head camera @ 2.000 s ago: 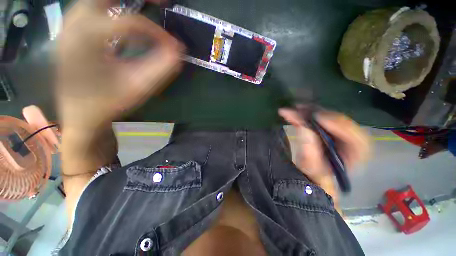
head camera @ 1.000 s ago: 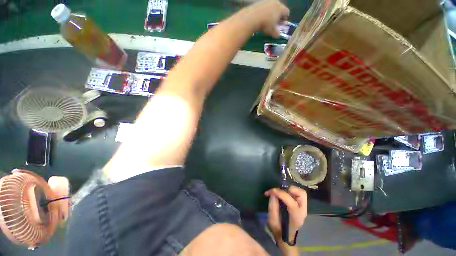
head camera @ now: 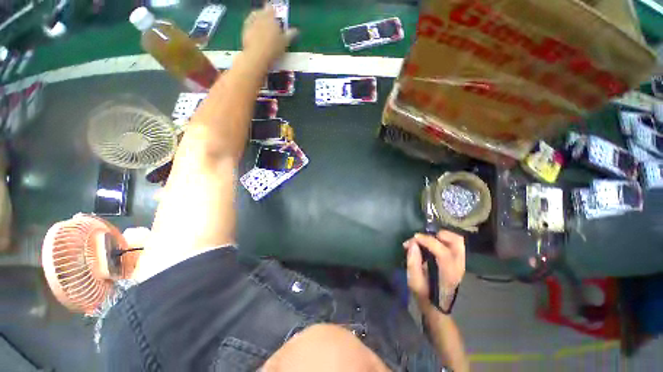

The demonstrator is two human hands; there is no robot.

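Note:
My left hand [head camera: 265, 35] reaches far forward over the green conveyor belt, with its fingers at a white-edged phone unit [head camera: 279, 10]. The fingers are small and blurred, and whether they grip the unit is unclear. My right hand [head camera: 440, 263] holds a black soldering iron [head camera: 433, 280] like a pen at the bench's near edge. The iron's upper end is beside a round tan holder [head camera: 459, 200] filled with silvery bits. A white-edged unit with a dark panel and a yellow strip [head camera: 275, 169] lies on the bench, right of my left forearm.
A large cardboard box [head camera: 501, 73] stands at the right. A drink bottle [head camera: 174, 51] stands at the back left. A pale fan [head camera: 132, 138] and an orange fan [head camera: 76, 261] are at the left. Further units lie on the belt [head camera: 372, 33], mid-bench [head camera: 345, 91] and far right [head camera: 611, 196].
My left hand has moved left along the belt, away from the box. My right hand still holds the iron near the round holder. The head view has shifted, and several units beside the forearm now show.

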